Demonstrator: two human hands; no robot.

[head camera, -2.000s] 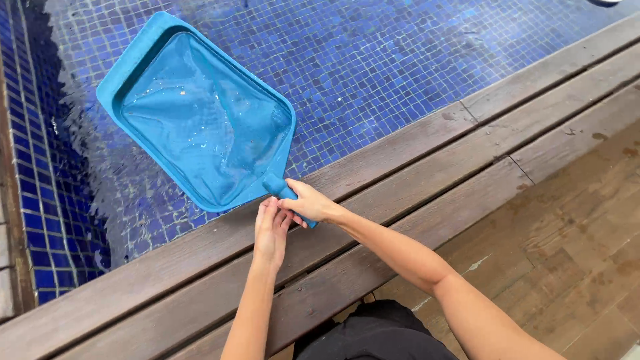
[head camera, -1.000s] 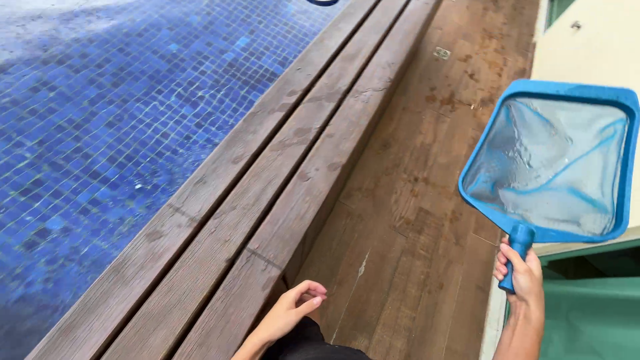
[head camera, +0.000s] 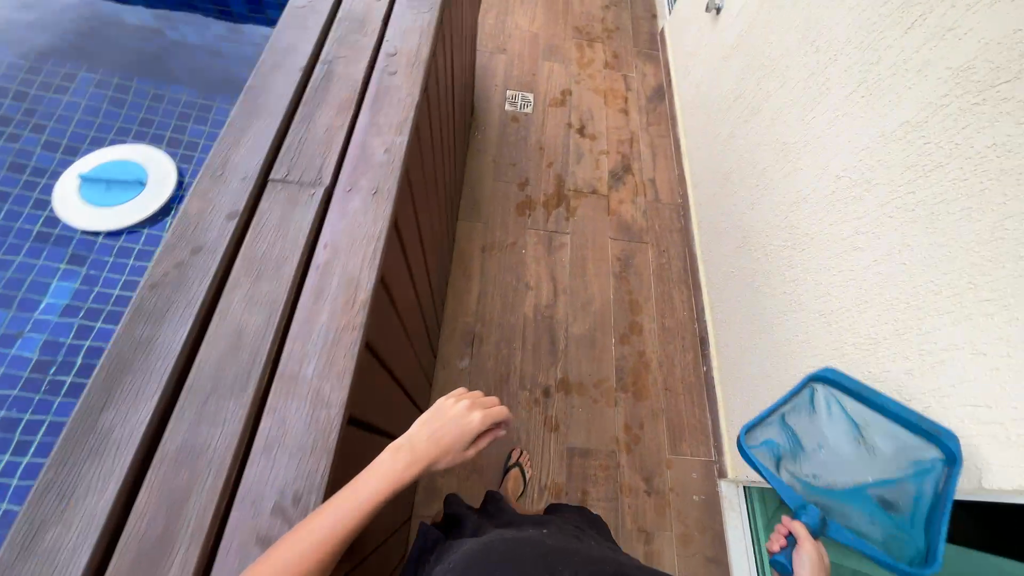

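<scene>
My right hand (head camera: 800, 548), low at the right, is closed around the short handle of a blue pool skimmer net (head camera: 860, 472). The net's frame is held up in front of the cream wall, its thin mesh hanging slightly slack. My left hand (head camera: 462, 428) is in the lower middle, over the walkway beside the wooden pool edge; its fingers are loosely curled and nothing shows in them. A white round float with a light blue centre (head camera: 68, 200) lies on the pool water at the left.
Wooden planks (head camera: 280, 320) cap the raised pool side. A walkway of wood-look tiles (head camera: 552, 320) with wet spots and a square floor drain (head camera: 519, 101) runs ahead. The textured cream wall (head camera: 864, 200) bounds it on the right, with a green-tinted opening (head camera: 760, 512) below. A foot in a flip-flop (head camera: 516, 474) shows.
Two seconds ago both hands were at the skimmer's handle over the pool; my left hand has since let go. The skimmer is now at the right by the wall. The view has swung right and along the walkway.
</scene>
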